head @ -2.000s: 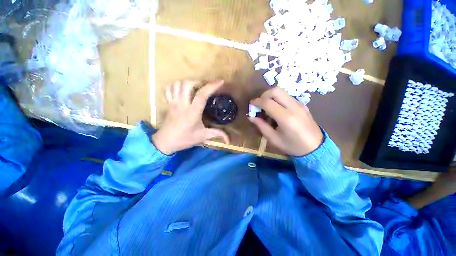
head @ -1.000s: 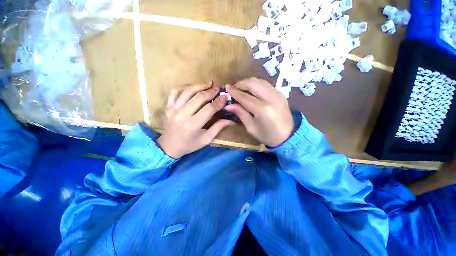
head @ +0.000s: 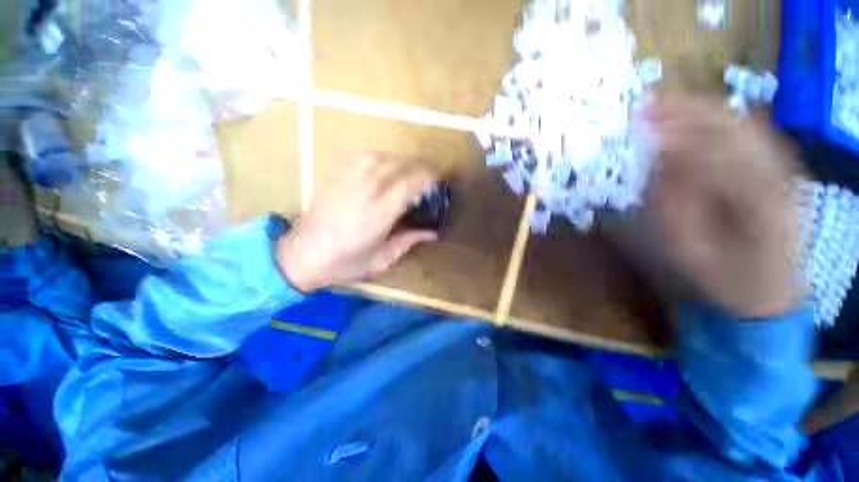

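The round dark dish stands on the brown board in front of me, partly covered by my fingers. My left hand rests curled around its left side, with a small pale glint near the fingertips. My right hand is strongly blurred, between the pile and the black tray; whether it holds anything cannot be told. White plastic housings lie heaped in a pile at the upper centre, just left of my right hand.
A black tray with rows of white parts is at the right, partly behind my right hand. A blue bin stands beyond it. A few loose white parts lie near the bin. Clear plastic bags lie at the left.
My right hand has left the dish and my left hand and moved right, past the pile. My left hand has stayed by the dish. The whole view has shifted slightly.
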